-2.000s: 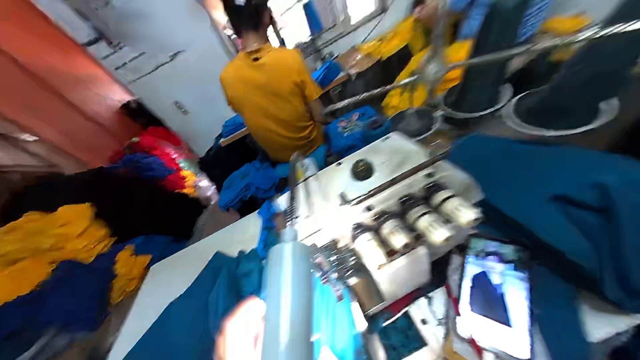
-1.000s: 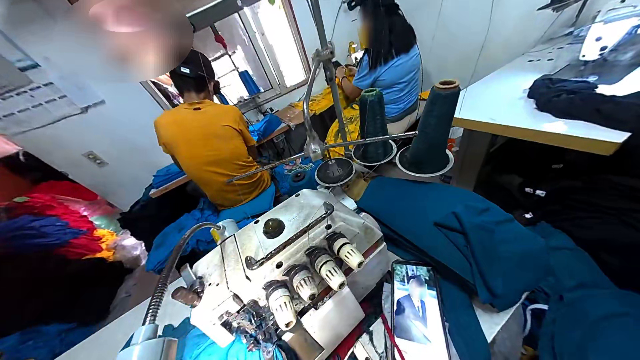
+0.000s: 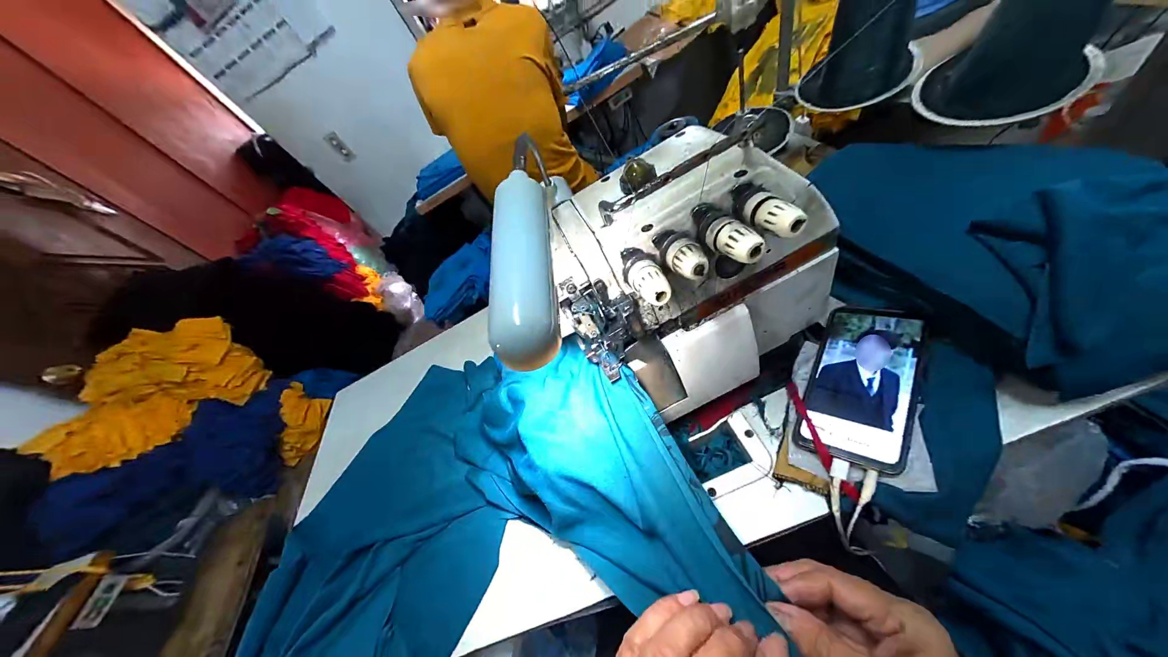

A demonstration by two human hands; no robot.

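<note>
Teal fabric (image 3: 639, 493) lies across the white table, its far edge beneath the presser foot (image 3: 607, 359) of a white overlock sewing machine (image 3: 785, 196). At the bottom of the view, my left hand (image 3: 698, 630) rests with bent fingers on the near end of the cloth. My right hand (image 3: 849, 611) pinches the cloth's right edge just beside it. Both hands are partly cut off by the frame. A grey-blue lamp (image 3: 523, 274) lights the cloth near the needle area, where several tension dials (image 3: 735, 239) line the machine's front.
A smartphone (image 3: 862, 388) with white cables lies right of the machine. Folded teal fabric (image 3: 1004, 255) and large thread cones (image 3: 1013, 55) are beyond it. A person in a mustard shirt (image 3: 493, 87) sits behind the machine. Yellow cloth (image 3: 173, 383) is piled at left.
The view has swung down and left since one second ago. Both my hands now show on the teal cloth at the bottom; neither was visible in that frame.
</note>
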